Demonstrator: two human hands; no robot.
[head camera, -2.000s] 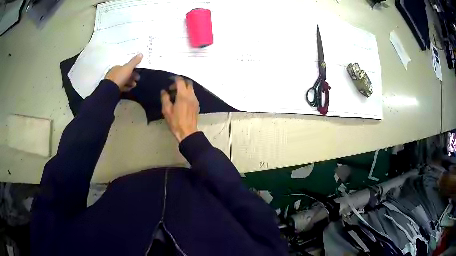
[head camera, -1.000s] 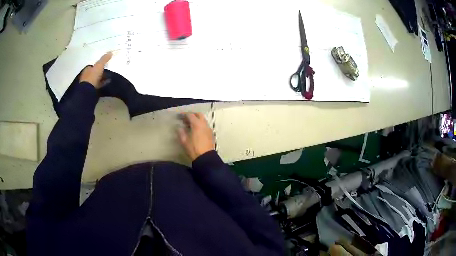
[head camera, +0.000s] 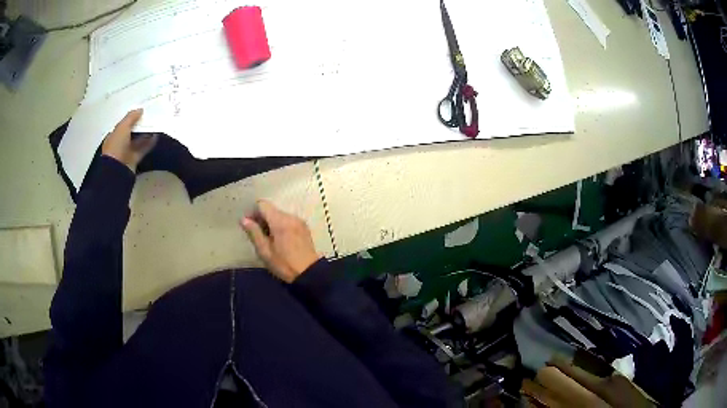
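Black fabric panels (head camera: 227, 171) lie under a white paper pattern (head camera: 303, 96) and show along its near left edge. My left hand (head camera: 129, 143) is at that edge, thumb on top of the paper and fingers at the dark fabric, gripping both. My right hand (head camera: 280, 239) is over the table in front of the fabric, fingers curled and thumb near the fingertips; whether it pinches something tiny cannot be seen. A red-pink thread cone (head camera: 247, 37), tailor's shears (head camera: 458, 88) and a metallic pattern weight (head camera: 526, 73) rest on the paper.
The cream table (head camera: 398, 191) has a dashed strip near my right hand. A pale block (head camera: 28, 255) is at the left edge. A grey metal base (head camera: 20, 52) and cable are upper left. A paper offcut (head camera: 590, 21) is upper right. Fabric scraps (head camera: 614, 295) are heaped below the table edge.
My right hand has moved off the dark fabric towards my body. The paper now covers more of the dark fabric. My left hand stays at the edge. The whole view has shifted.
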